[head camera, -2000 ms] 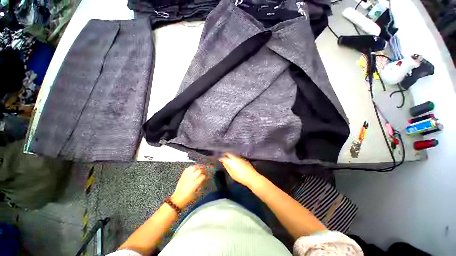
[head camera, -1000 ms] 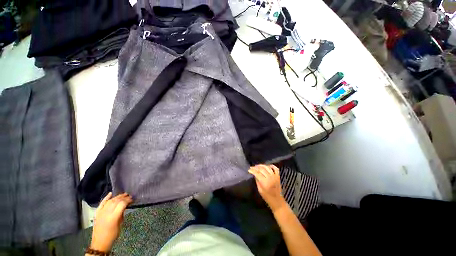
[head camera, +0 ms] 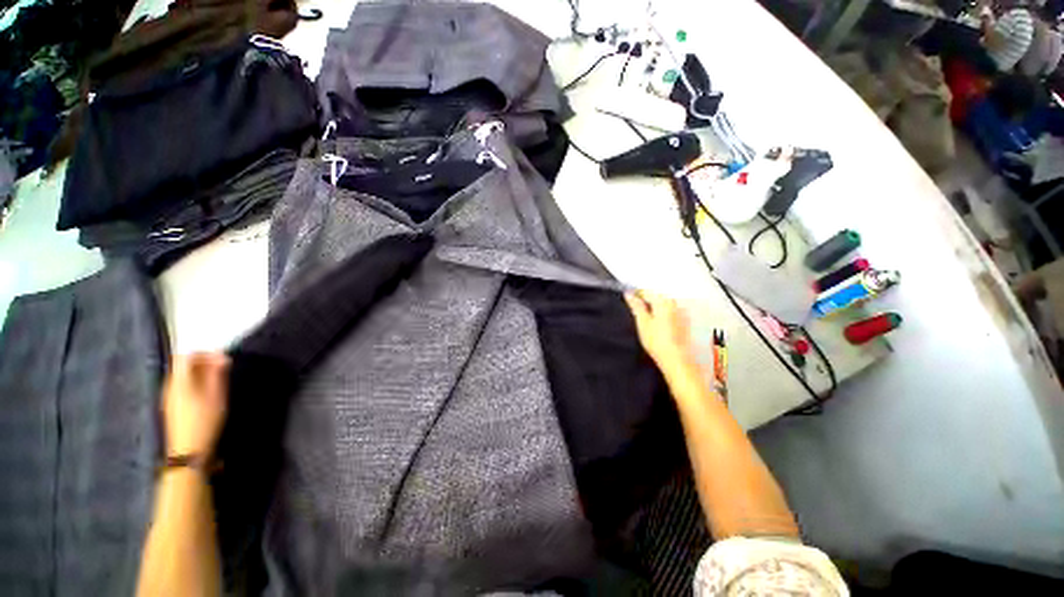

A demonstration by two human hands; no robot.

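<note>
A grey skirt [head camera: 397, 432] lies on the white table in front of me, its front panels spread apart. Black lining [head camera: 601, 373] shows along both sides below the waist. White loops stand at its waistband. My left hand [head camera: 196, 402], blurred, is closed on the edge of the black-lined left panel. My right hand [head camera: 656, 327] pinches the edge of the right panel, where grey cloth meets black lining. The lower end of the skirt reaches the bottom of the picture, close to my body.
Another grey skirt [head camera: 76, 420] lies at the left. Folded black garments [head camera: 187, 128] and a brown heap [head camera: 175, 41] are behind it. At the right are a black pistol-shaped tool [head camera: 650, 156], a white spray bottle [head camera: 747, 187], cords, spools [head camera: 834, 250] and orange-handled snips [head camera: 719, 359].
Both hands have moved from the skirt's hem up to the edges of its side panels. The panels are drawn outward, and the skirt's lower end is nearer my body.
</note>
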